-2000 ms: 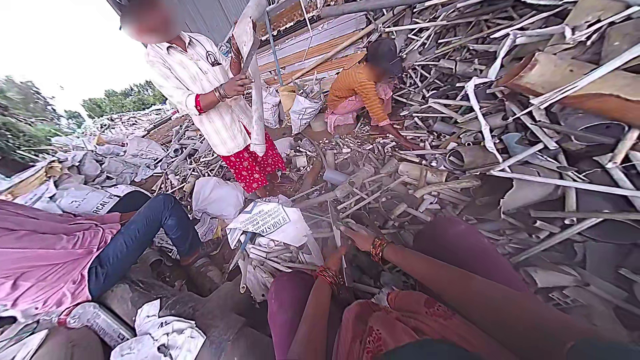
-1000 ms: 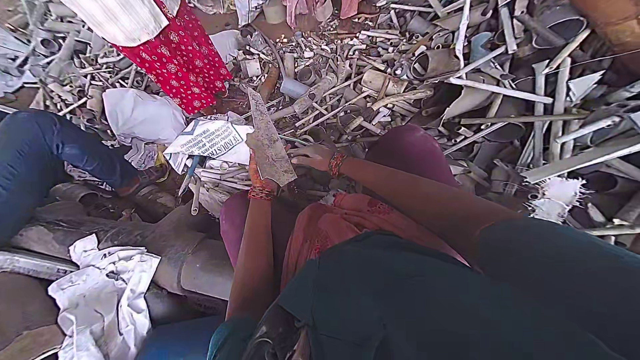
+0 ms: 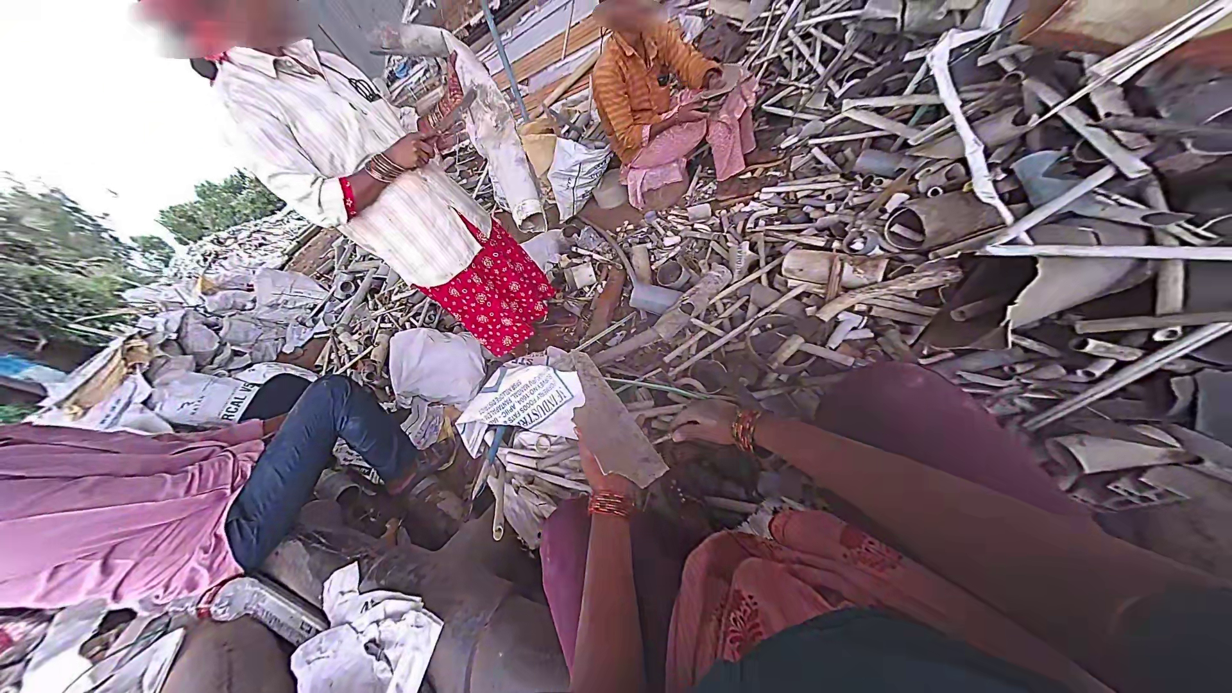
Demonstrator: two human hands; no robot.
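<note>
My left hand (image 3: 603, 472) grips the lower edge of a flat, jagged-edged grey piece (image 3: 616, 423), which looks like scrap plastic and stands tilted above my lap. To its right, my right hand (image 3: 707, 423) hangs low over the scrap, its fingers partly curled; whether they hold anything cannot be made out. Just left of the flat piece lies a white printed sack (image 3: 529, 397), with a bundle of thin pale pipe pieces (image 3: 544, 462) below it.
Broken pipes (image 3: 924, 223) and sticks are heaped ahead and to the right. A person in a white shirt (image 3: 356, 164) stands ahead left; a person in orange (image 3: 640, 87) sits farther back. Another person's jeans-clad leg (image 3: 298, 462) and a white cloth (image 3: 371, 635) are at left.
Two seconds ago no flat piece showed in my left hand; now it holds one. The person in orange, earlier bent toward the heap, now sits more upright. The view tilted down, then back up.
</note>
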